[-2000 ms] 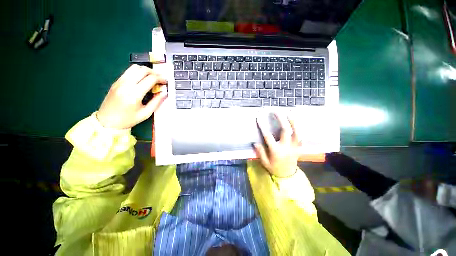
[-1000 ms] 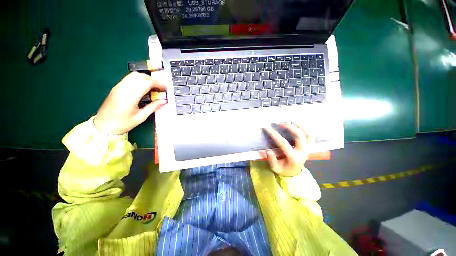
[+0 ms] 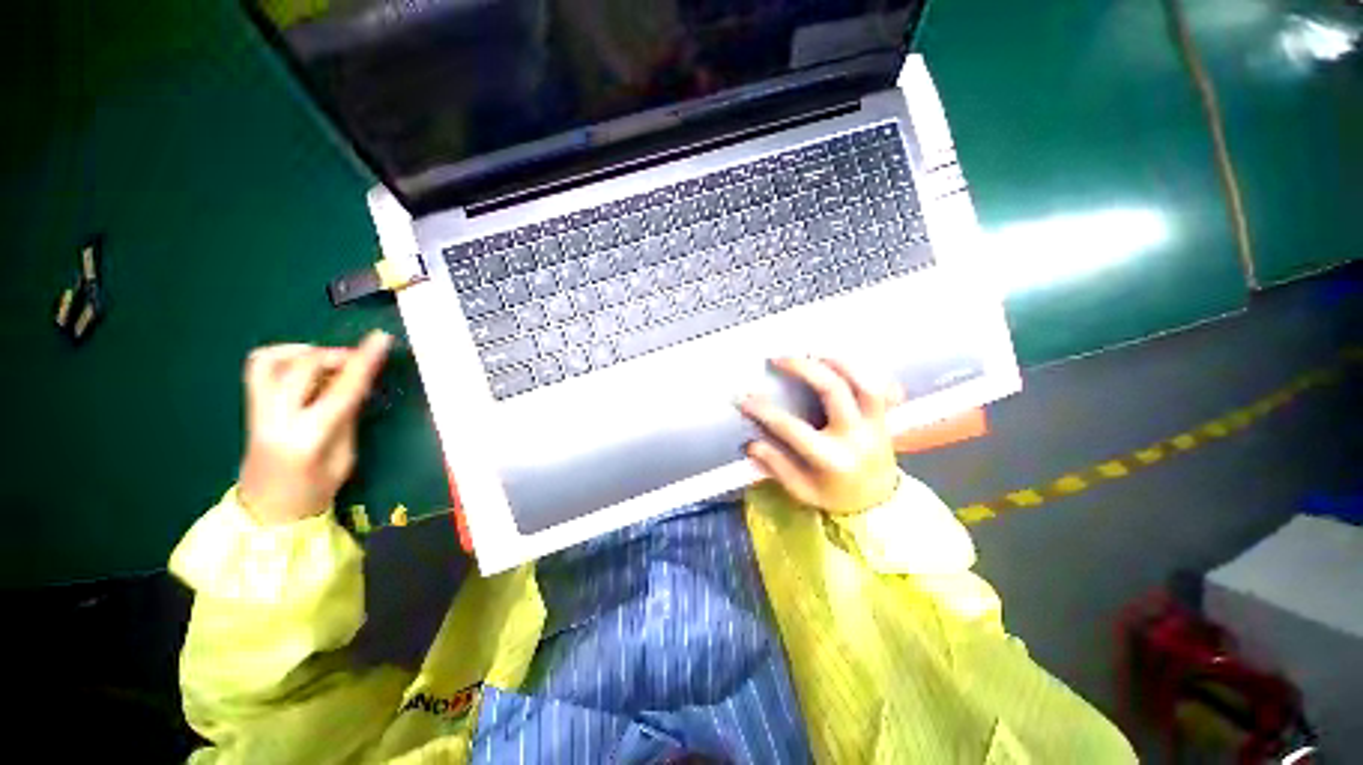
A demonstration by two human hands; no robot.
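An open grey laptop (image 3: 703, 269) with black keys lies tilted on a white pad (image 3: 979, 284); a red pad (image 3: 942, 431) shows beneath. Its screen (image 3: 628, 75) is mostly dark. A dark USB stick (image 3: 356, 286) with a yellow end sticks out of the laptop's upper left edge. My left hand (image 3: 304, 419) is off the laptop to its left, blurred, thumb and finger bent towards each other; I cannot tell if it holds anything. My right hand (image 3: 827, 437) rests on the palm rest and touchpad, fingers spread, holding nothing.
Two small dark connectors (image 3: 81, 293) with pale ends lie on the green bench (image 3: 180, 194) at far left. Small yellow bits (image 3: 380, 517) show at the bench's front edge beside my left wrist. Yellow-striped floor line (image 3: 1136, 463), a pale box (image 3: 1300, 575) and a red object (image 3: 1203, 665) are at right.
My left hand has come away from the laptop's left edge, where it held a stick with an orange end. The laptop appears turned counter-clockwise. The green and red screen blocks are gone from view.
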